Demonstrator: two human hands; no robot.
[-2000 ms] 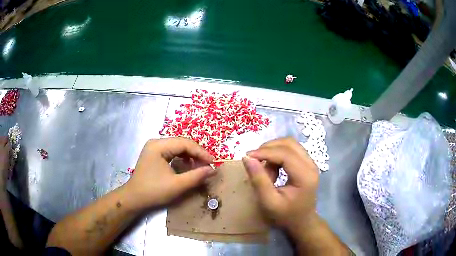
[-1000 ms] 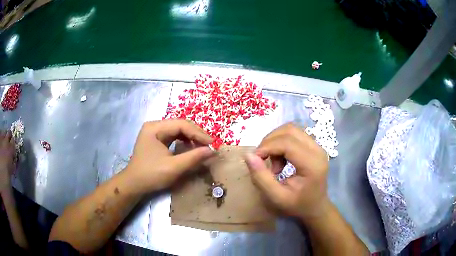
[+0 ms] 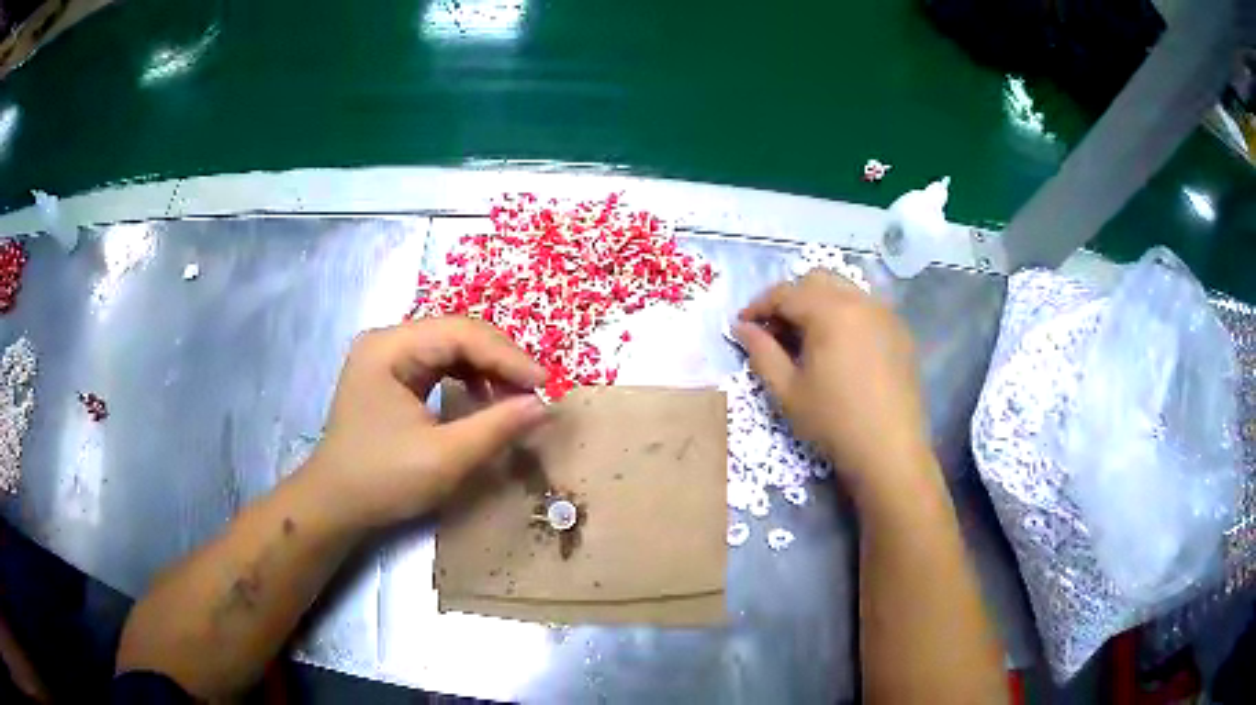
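Note:
My left hand (image 3: 427,420) pinches a small red-and-white part (image 3: 551,391) between thumb and forefinger, over the back edge of the brown cardboard pad (image 3: 634,482). A round whitish cap (image 3: 561,515) sits on brown stains on the pad. A loose heap of red-and-white parts (image 3: 551,276) lies behind the pad. My right hand (image 3: 840,365) is over the white rings (image 3: 771,455), thumb and forefinger close together; a pale spot shows at the fingertips, but I cannot tell if it is held. The hand hides some rings.
A bulging clear bag of white parts (image 3: 1054,455) lies at the right. A small white bottle (image 3: 916,227) is at the bench edge by the grey post (image 3: 1123,138). A green belt (image 3: 620,97) runs behind. A small red-and-white cluster (image 3: 92,405) lies at left.
My right hand has moved away from my left, back and to the right over the white rings, uncovering the pad's right side. My left hand keeps its pinch near the pad's back edge.

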